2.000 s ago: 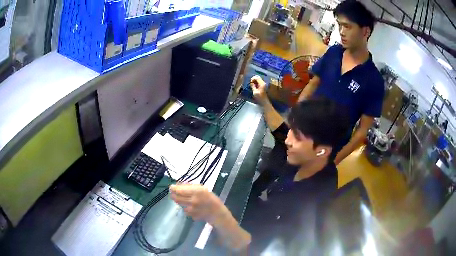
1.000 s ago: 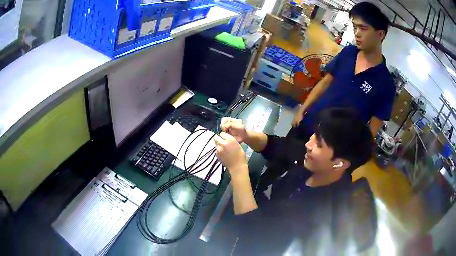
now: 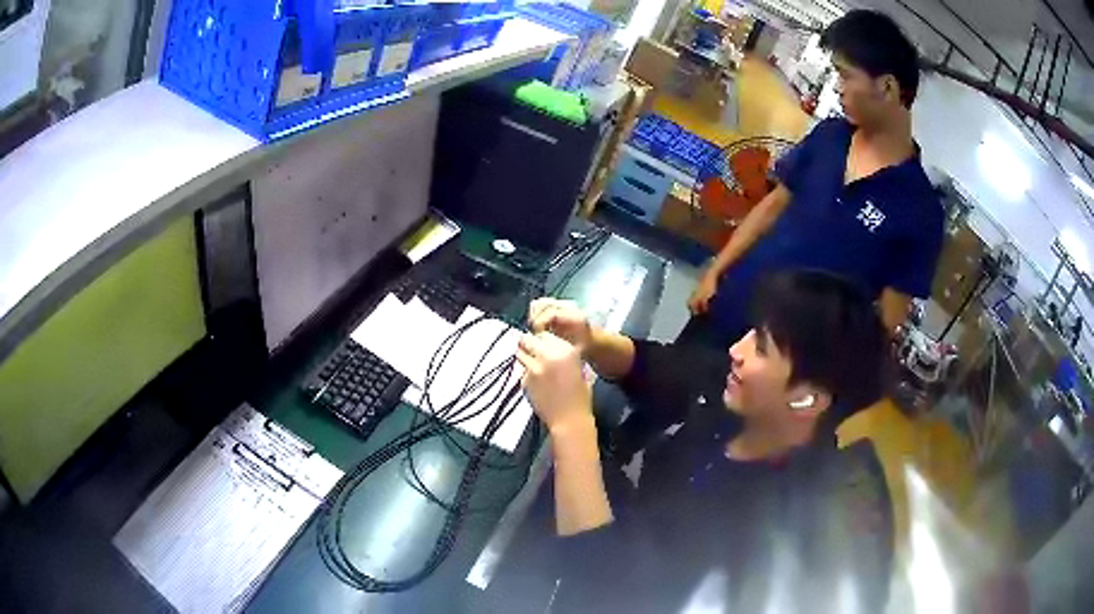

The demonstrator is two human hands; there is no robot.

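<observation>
Neither of my hands is in view. Long black cables [image 3: 340, 528] lie in loose loops on the green desk mat and across white paper sheets [image 3: 384, 330]. A seated person in dark clothing holds cable in two bare hands [image 3: 554, 348], close together above the papers; the cable tips are too small to make out. Clipboards with printed sheets [image 3: 216, 522] lie at the desk's near left. A steel ruler [image 3: 498, 546] runs along the desk's front edge, partly hidden by the person's arm.
Two keyboards, the nearer one [image 3: 356, 386] beside the papers, and a black computer tower [image 3: 510, 168] stand on the desk. A yellow screen [image 3: 102, 348] is at left under a shelf [image 3: 96, 204] with blue file holders [image 3: 222, 60]. Another person [image 3: 858, 204] stands behind, near a fan [image 3: 734, 180].
The seated person's hands were far apart, one raised towards the tower; they are now together above the papers. The cable loops have shifted. The standing person's head has turned away.
</observation>
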